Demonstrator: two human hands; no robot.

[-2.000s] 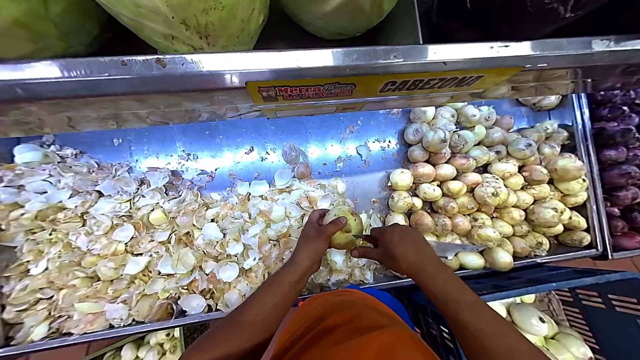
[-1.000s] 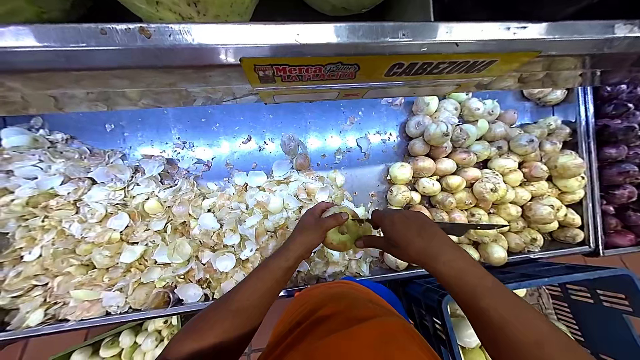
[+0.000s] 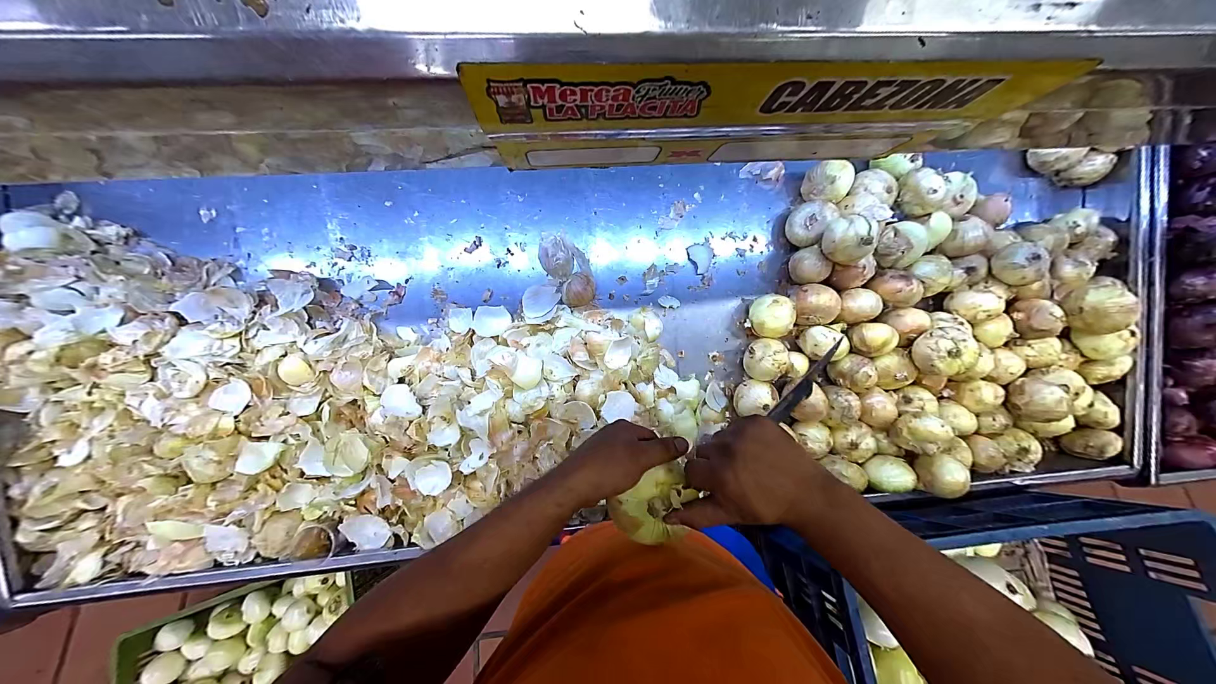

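My left hand (image 3: 622,461) is closed around a pale yellow-green onion (image 3: 646,503) near the front edge of the metal bin. Against the onion's right side are the fingers of my right hand (image 3: 755,473), which also grips a knife; its dark blade (image 3: 807,380) points up and to the right, over the onions. The knife's handle is hidden in the hand. Loose onion skins (image 3: 380,427) lie heaped beyond and left of my hands. A pile of onions (image 3: 950,332) fills the bin's right part.
A yellow sign (image 3: 741,100) hangs on the metal shelf edge above. Below the bin stand a dark blue plastic crate (image 3: 1111,570) holding onions at right and a green crate (image 3: 123,651) of peeled onions at left. Purple onions (image 3: 1192,323) lie beyond the right divider.
The knife blade, which pointed right a second ago, now points up and to the right. The onion in my left hand has moved lower, nearer my body.
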